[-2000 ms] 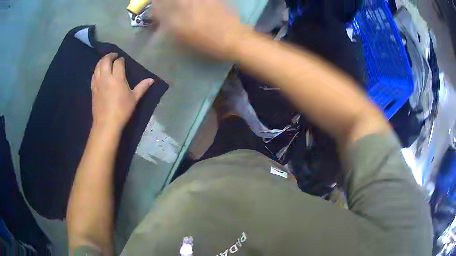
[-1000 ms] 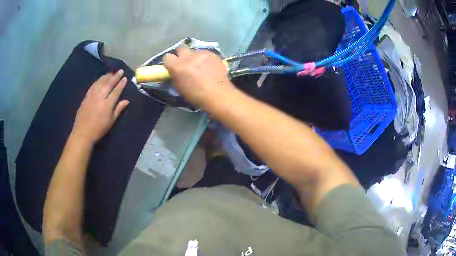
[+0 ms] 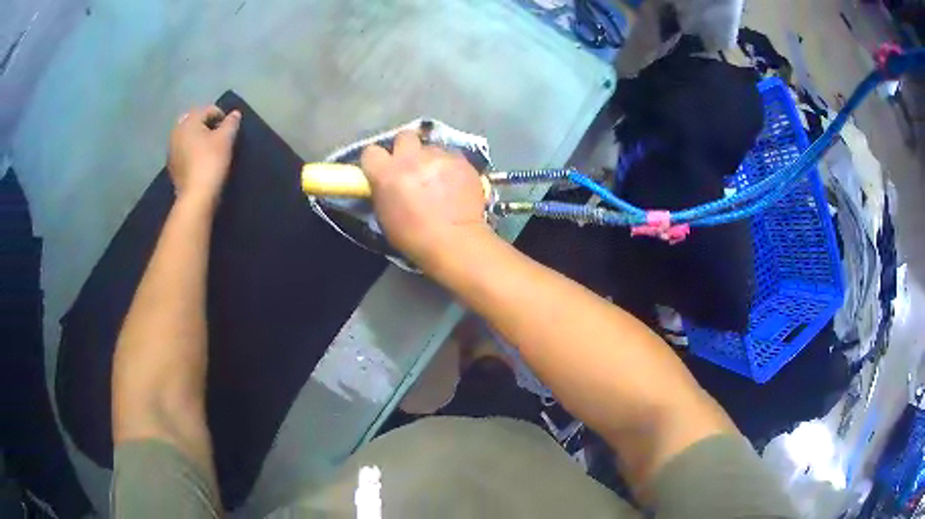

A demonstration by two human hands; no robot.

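A dark garment piece lies lengthwise on the pale green ironing table. My left hand pinches its far edge between thumb and fingers. My right hand grips the steam iron by its yellow bar handle. The iron's tip and near side rest at the piece's right far edge; its sole is hidden, so I cannot tell how much cloth is under it. The pale strip is not visible on the piece.
Blue steam hoses run right from the iron, tied with a pink strip. A blue lattice basket stands below table level with dark cloth beside and over it. Scissors lie at the far table corner. Dark cloth lies at the far left.
My left hand has moved from flat on the cloth to its far edge and now grips it. My right hand took the iron and brought it to the piece. The pale strip is now hidden.
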